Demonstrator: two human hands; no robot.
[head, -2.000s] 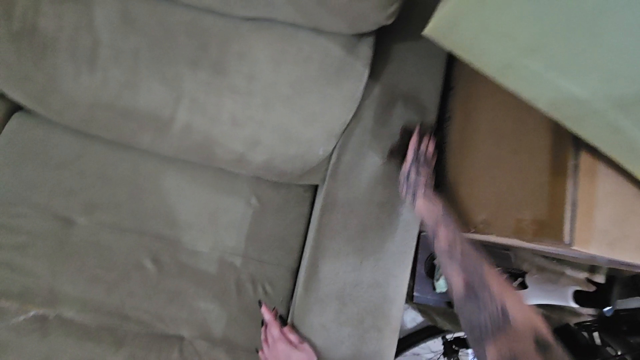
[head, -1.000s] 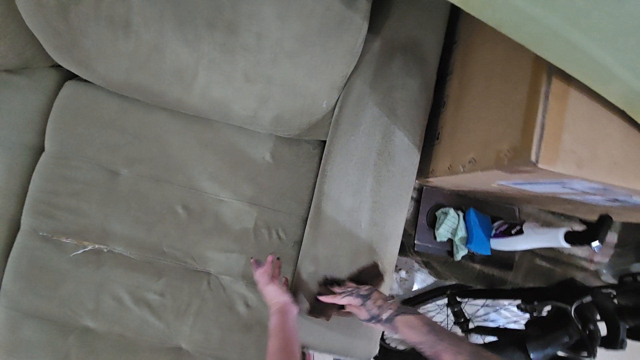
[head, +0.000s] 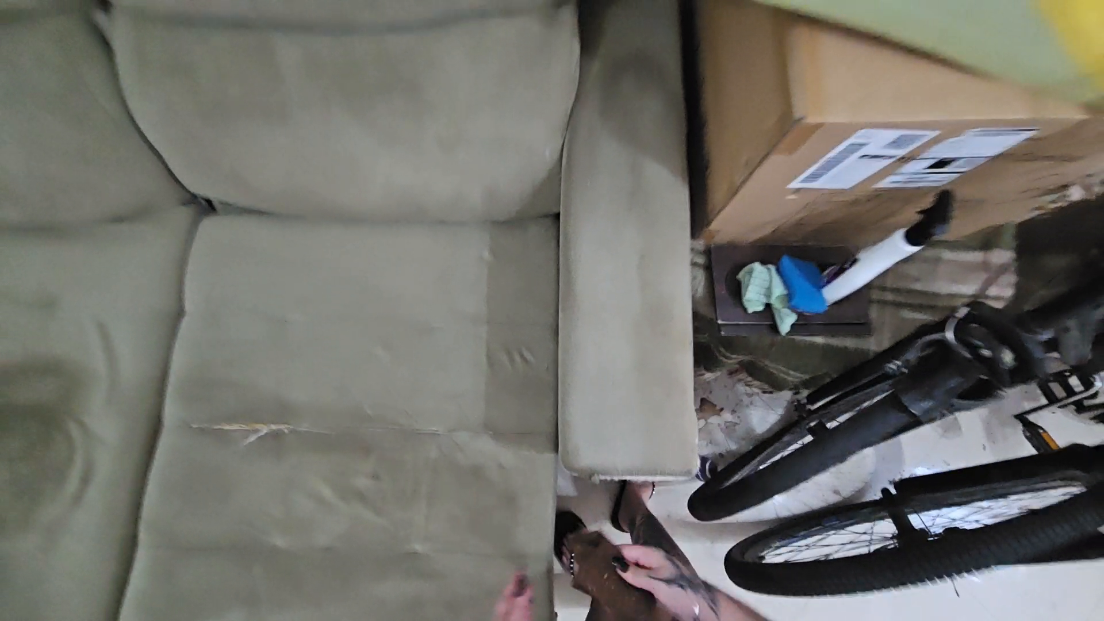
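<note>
My right hand [head: 664, 576] is at the bottom, just past the front end of the sofa's armrest [head: 628, 345], its thumb and fingers closed on a brown cloth [head: 608, 573]. Only fingertips of my left hand [head: 515, 599] show, at the bottom edge over the front of the seat cushion [head: 362, 345]; whether they hold anything is hidden. The grey-green fabric sofa has a torn seam [head: 254, 428] across that cushion. The back cushion [head: 345, 112] lies above it.
Right of the armrest stands a cardboard box [head: 906, 95] with labels. Below it are a dark flat box [head: 729, 302], a green cloth [head: 764, 289], a blue cloth [head: 802, 283] and a white-and-black object [head: 875, 267]. Bicycle wheels [head: 914, 548] stand at the lower right. Feet are at the bottom.
My right hand has moved down along the armrest and off its front end, with the brown cloth. My left hand has moved lower, mostly out of view.
</note>
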